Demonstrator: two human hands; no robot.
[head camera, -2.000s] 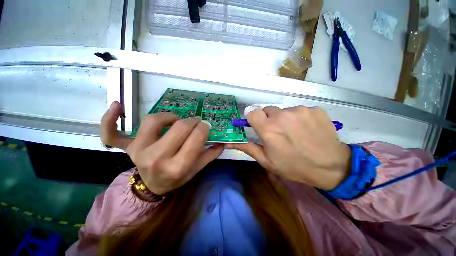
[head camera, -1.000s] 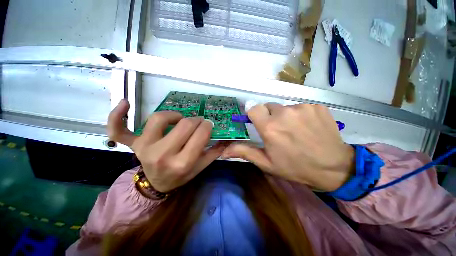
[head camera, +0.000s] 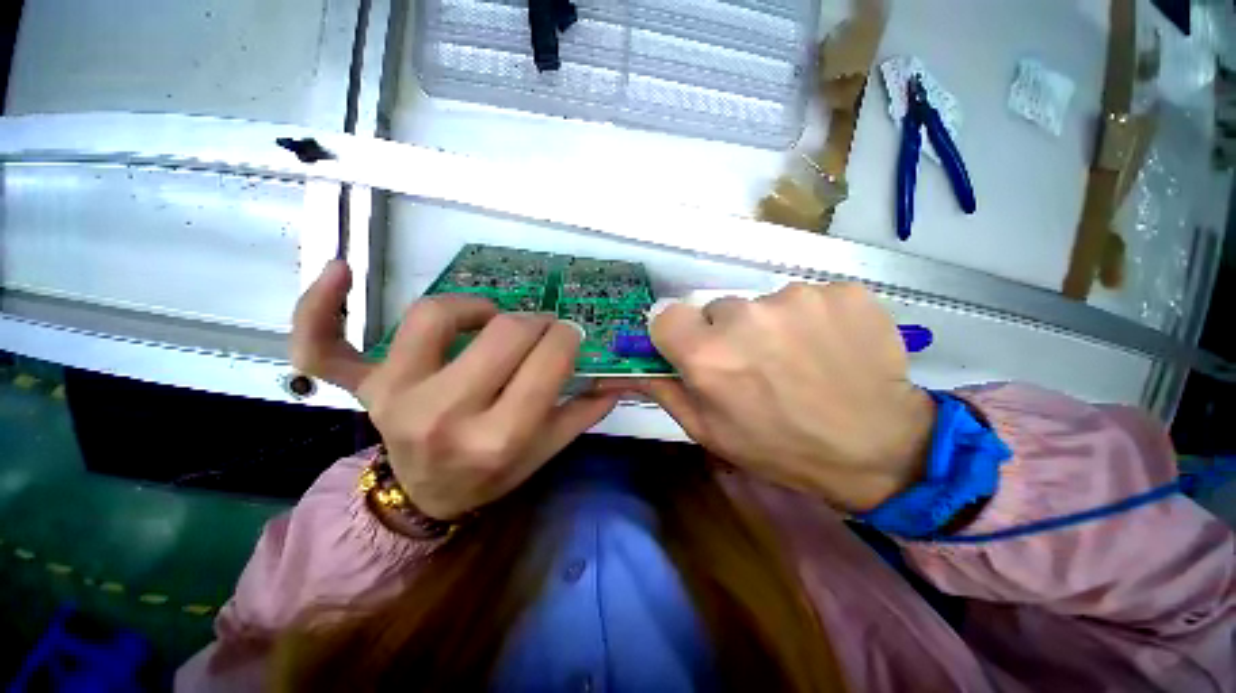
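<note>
A green printed circuit board (head camera: 603, 282) is held over the bench's front edge, its green solder side up. My left hand (head camera: 454, 399) grips its near left part, with fingers over the top and the index finger or another finger raised at the left. My right hand (head camera: 800, 393) holds a purple marker pen (head camera: 915, 337), its front end over the board's near right part. Whether the tip touches the board is too small to tell. My right hand also meets the board's near edge. A blue anti-static wrist strap (head camera: 942, 467) is round my right wrist.
Blue flush cutters (head camera: 931, 156) lie on a white packet inside a brown-edged cardboard frame (head camera: 1101, 203). Another white packet (head camera: 1041, 92) lies to their right. A ribbed clear tray (head camera: 610, 68) holds a black piece (head camera: 548, 34). Metal rails (head camera: 542, 196) cross the bench.
My right hand has shifted slightly left, and the marker's front end now lies a little lower and further left over the board. The left hand still grips the board.
</note>
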